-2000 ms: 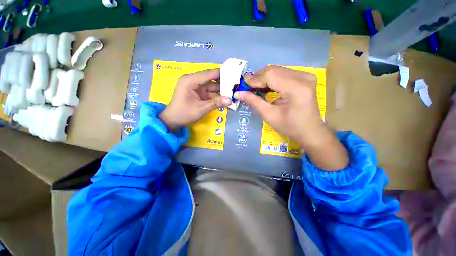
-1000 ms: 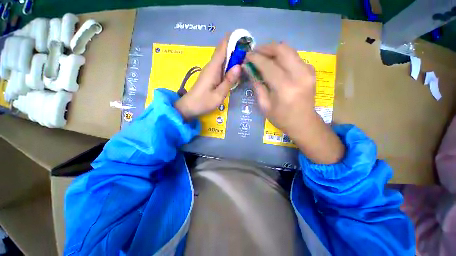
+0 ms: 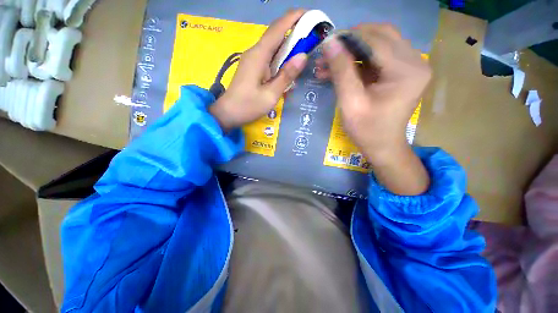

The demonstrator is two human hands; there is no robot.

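My left hand (image 3: 260, 73) holds a white curved housing shell (image 3: 317, 18) above the printed carton sheet (image 3: 226, 164). A blue battery (image 3: 306, 46) lies inside the shell, with my left thumb against it. My right hand (image 3: 376, 79) is at the shell's right side, blurred, with thumb and fingers pinched around a dark, thin piece (image 3: 357, 47), which looks like the circuit board. The wires between battery and board are too small to make out.
Stacked white housings (image 3: 46, 55) lie at the left. An open cardboard box (image 3: 21, 214) is below left. A metal bracket (image 3: 520, 36) and white paper scraps (image 3: 534, 107) are at the right. A person's pink sleeve (image 3: 541, 202) shows at the right edge.
The battery now lies inside the shell, whose hollow faces up. My right hand has moved right with the board piece. The view has shifted, so the bench sits higher in the picture.
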